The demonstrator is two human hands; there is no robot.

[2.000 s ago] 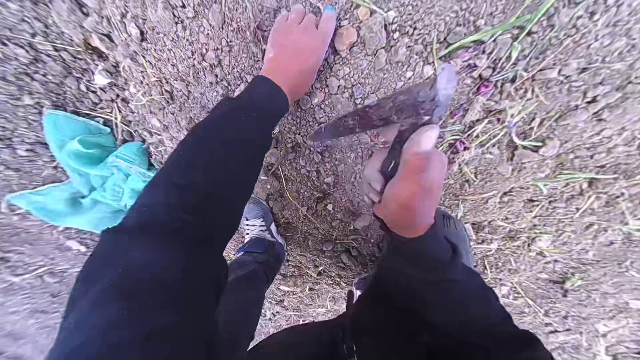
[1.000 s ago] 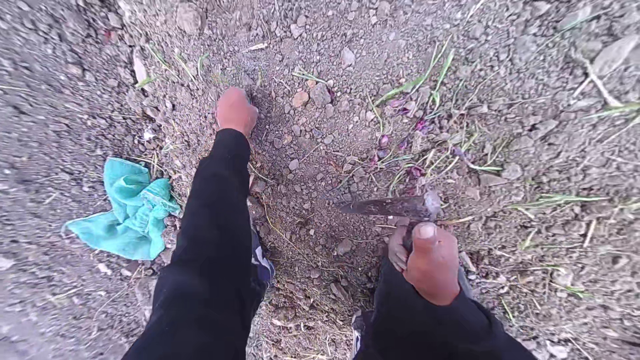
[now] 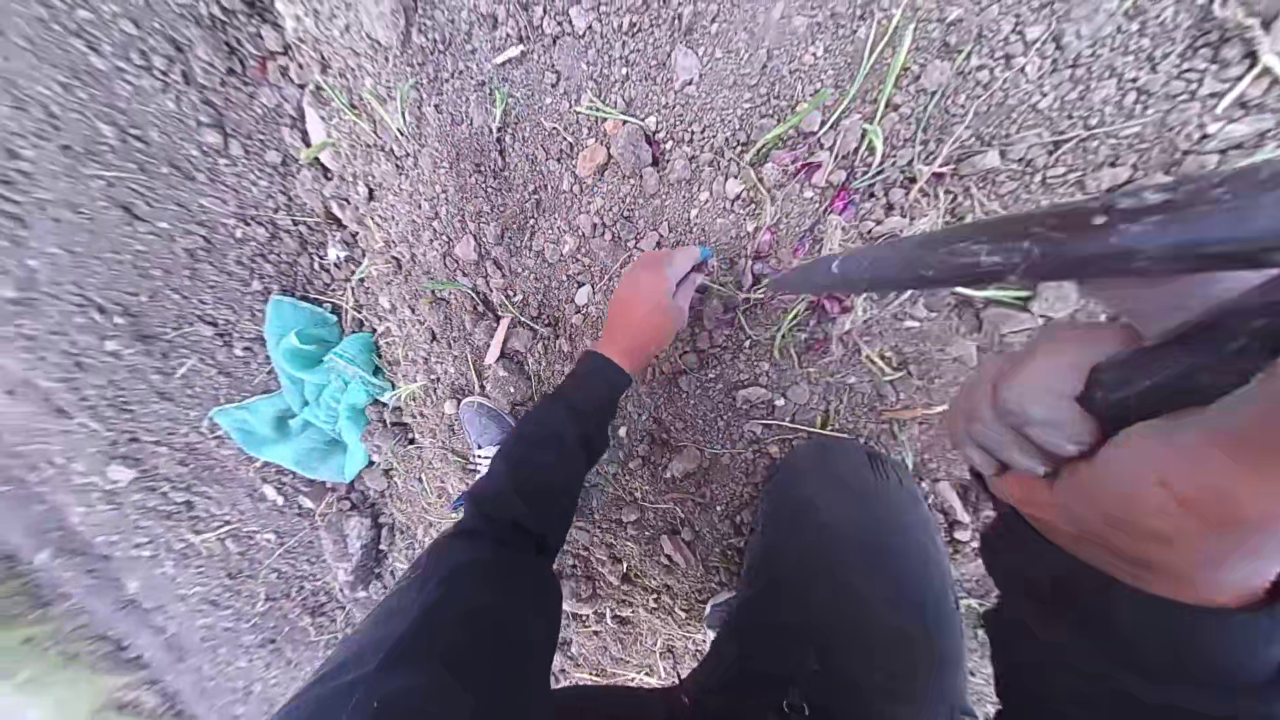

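My right hand (image 3: 1130, 450) grips the dark handle of a hand tool with a long, pointed metal blade (image 3: 1000, 245), raised at the right and looming large in the view. The blade's tip points left, over purple bulb pieces, probably onions (image 3: 840, 203), and green leaves (image 3: 870, 90) on the soil. My left hand (image 3: 655, 305) is low at the centre, left of the blade's tip, fingers bent and pointing right. Blue shows at one fingertip. Whether anything is between those fingers cannot be made out.
A crumpled turquoise cloth (image 3: 320, 400) lies on the stony soil at the left. Loose stones (image 3: 630, 148) and a few green shoots (image 3: 385, 110) dot the ground above. My shoe (image 3: 486, 425) and bent knee (image 3: 850, 510) are below my hands.
My left hand has moved right, toward the purple pieces. The tool in my right hand has come up and right, much nearer the camera. The view has shifted.
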